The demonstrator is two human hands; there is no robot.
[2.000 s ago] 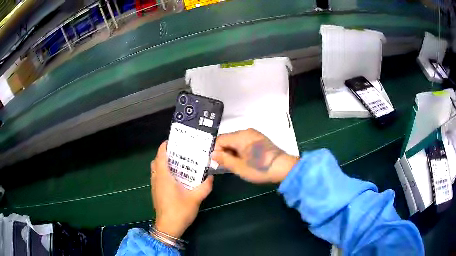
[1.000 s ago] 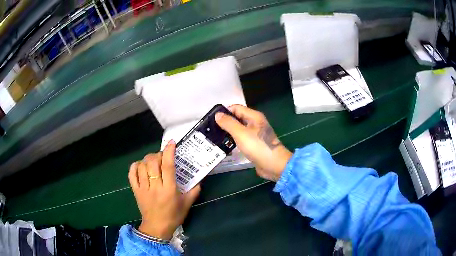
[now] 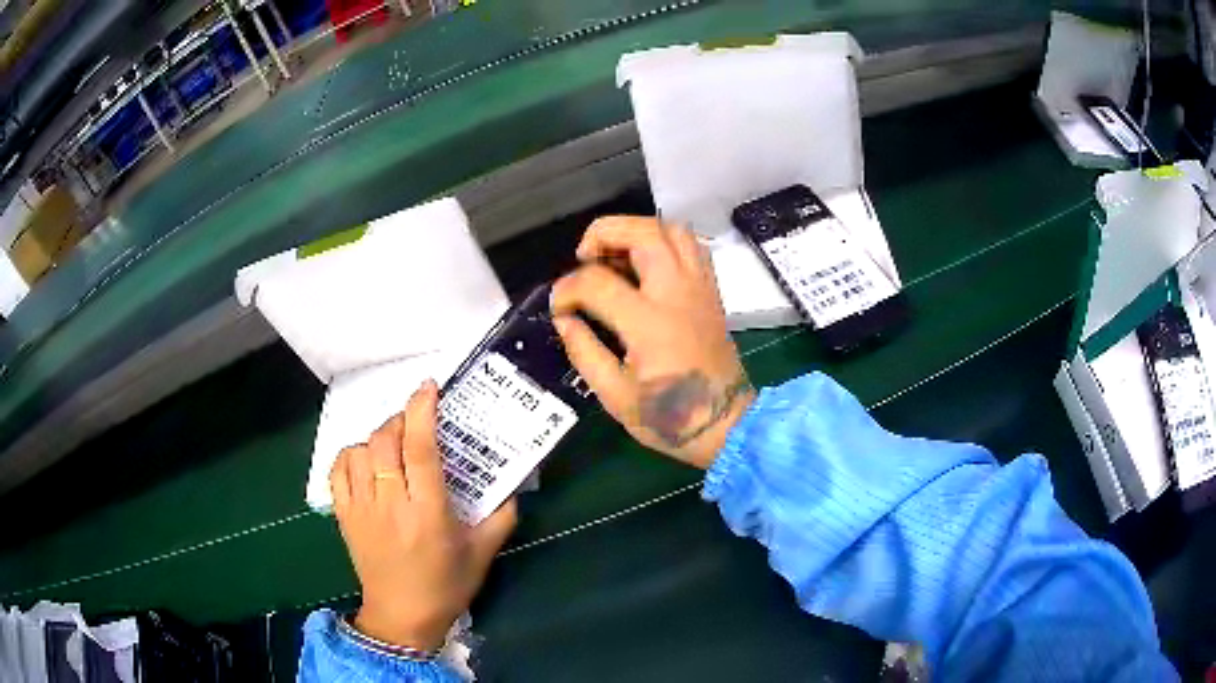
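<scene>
A black smartphone with a white barcoded label is held tilted, back side up, in front of an open white box. My left hand grips its lower left end, thumb and fingers at the edges. My right hand is at the camera end, with bent fingers over the top corner and lenses. Whether the right fingertips pinch something or touch the phone is hidden.
An open white box with a labelled phone across it stands to the right. More boxes with phones stand at the right and far right back. Black trays with pale liners lie bottom left. Crumpled scraps lie by my left wrist.
The boxes have shifted left in view. The phone has turned from near upright to tilted in my left hand. My right hand has moved from its lower side to the camera end, and its fingers have curled.
</scene>
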